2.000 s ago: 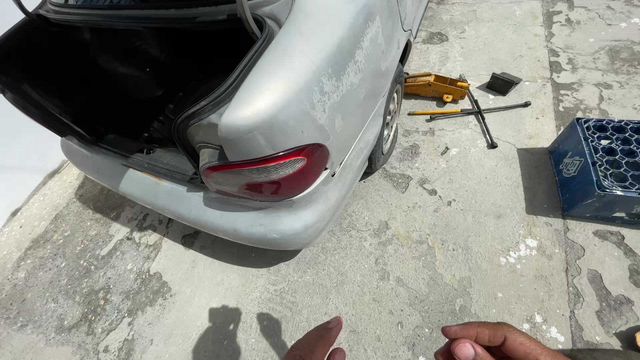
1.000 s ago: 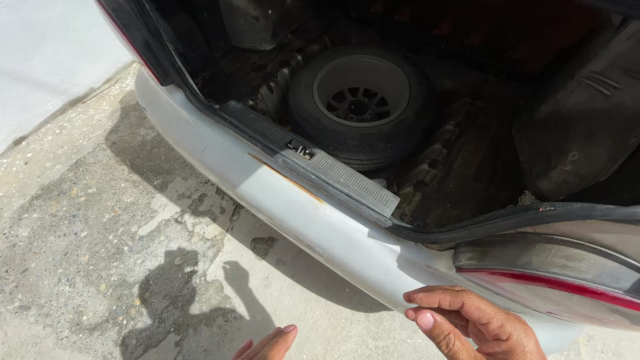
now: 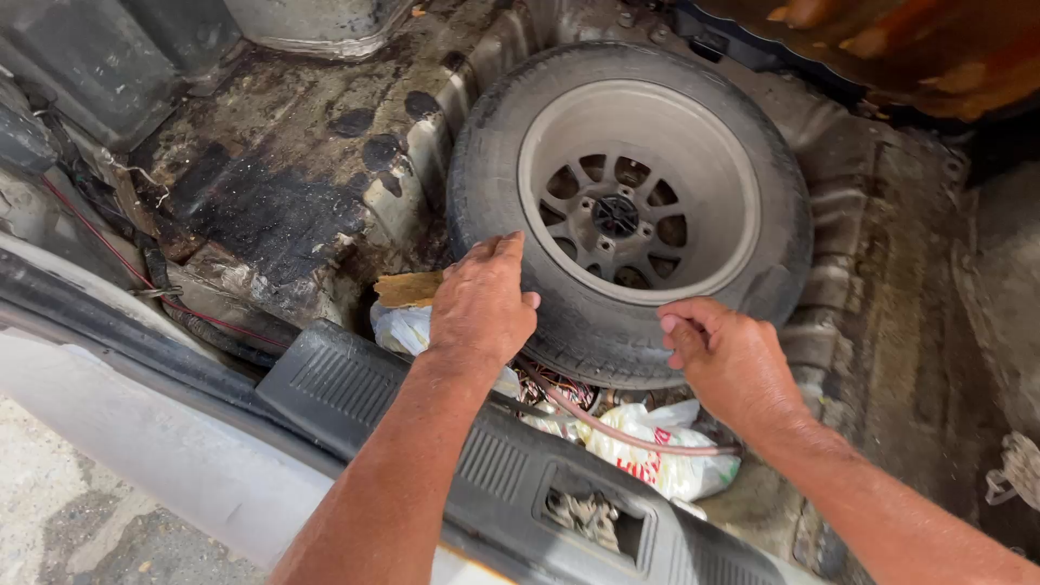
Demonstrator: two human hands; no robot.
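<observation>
A spare wheel lies in the car's trunk, its grey alloy rim (image 3: 642, 195) facing up inside a black tyre (image 3: 496, 162). My left hand (image 3: 483, 301) is over the tyre's left side, fingers stretched and close together; whether it touches the rubber I cannot tell. Over the tyre's lower right edge is my right hand (image 3: 723, 349), its fingers curled toward the thumb at the rim's near edge. No gap or grip on the tyre can be made out there. Beneath the tyre's near side show plastic bags (image 3: 662, 443), a pinkish hose (image 3: 626, 435) and thin wires.
The black plastic sill trim (image 3: 487, 455) with the latch opening (image 3: 589, 520) runs across the near edge. A brown piece of material (image 3: 406, 288) lies by my left hand. Wiring (image 3: 187, 313) runs along the left side. Ribbed metal floor (image 3: 821, 325) borders the wheel at right.
The view has moved from outside the car to right over the trunk. Both hands, earlier in front of the bumper, are now inside the trunk at the spare wheel.
</observation>
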